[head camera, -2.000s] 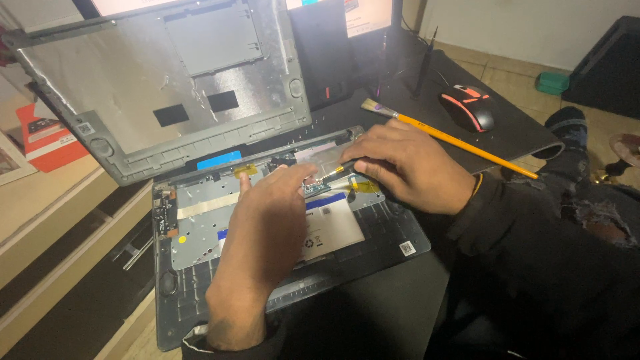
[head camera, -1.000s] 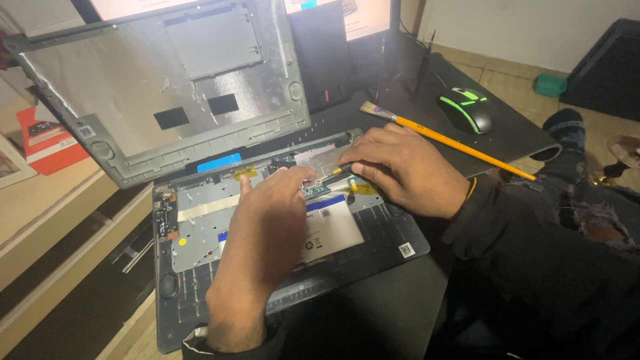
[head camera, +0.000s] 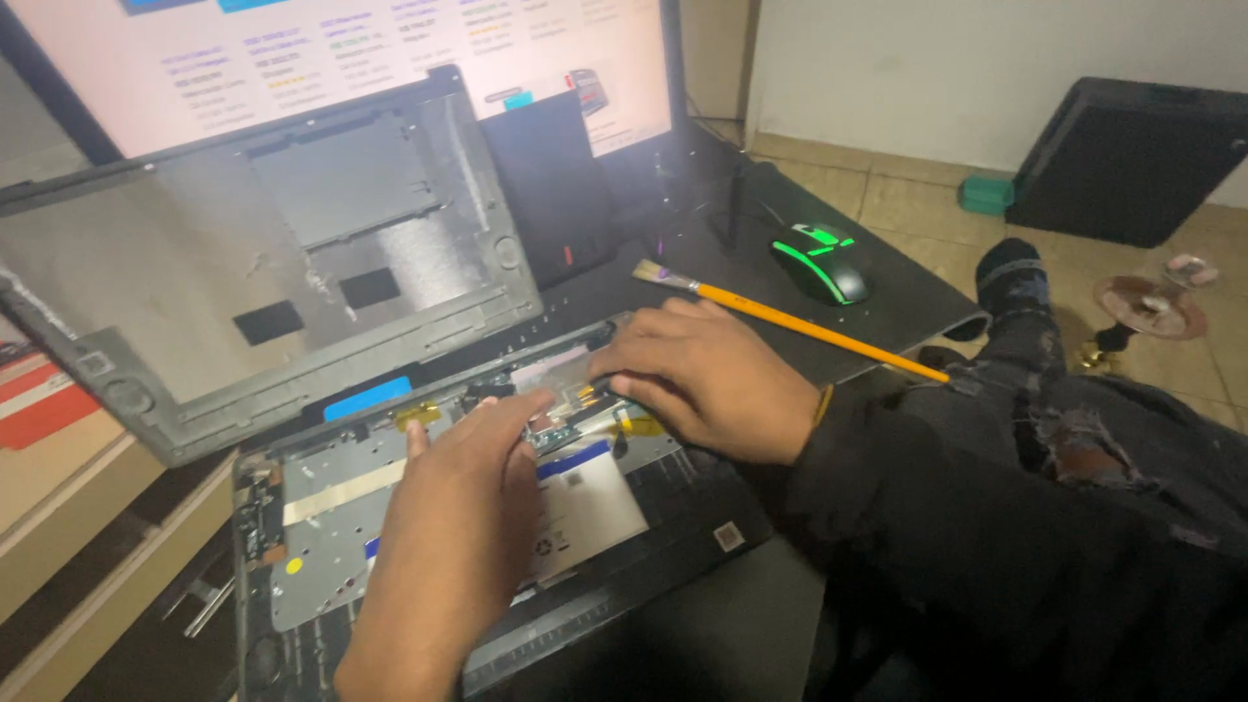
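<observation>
An opened laptop base (head camera: 682, 507) lies on the dark desk, its inner parts exposed. My left hand (head camera: 458, 507) rests over its middle, fingertips at the circuit board (head camera: 551, 439); whether they grip anything is hidden. My right hand (head camera: 707, 380) is at the board's right end, fingers bent around a small dark item with a metallic tip that I cannot name for certain. Below the board sits the white-labelled battery (head camera: 595, 512), partly behind my left hand. A yellow tape piece (head camera: 643, 426) is near my right fingers. The laptop's bottom cover (head camera: 361, 380) leans up behind the base.
A paintbrush with an orange handle (head camera: 809, 327) lies right of the laptop, beside a green-lit mouse (head camera: 819, 263). A lit monitor (head camera: 390, 49) stands behind. Wooden drawers (head camera: 78, 526) are at the left. My leg is at the right, near a black case (head camera: 1131, 161) on the floor.
The view has tilted up slightly, showing more of the monitor. The mouse's lights were red two seconds ago and are green now. Both hands keep about the same place over the board.
</observation>
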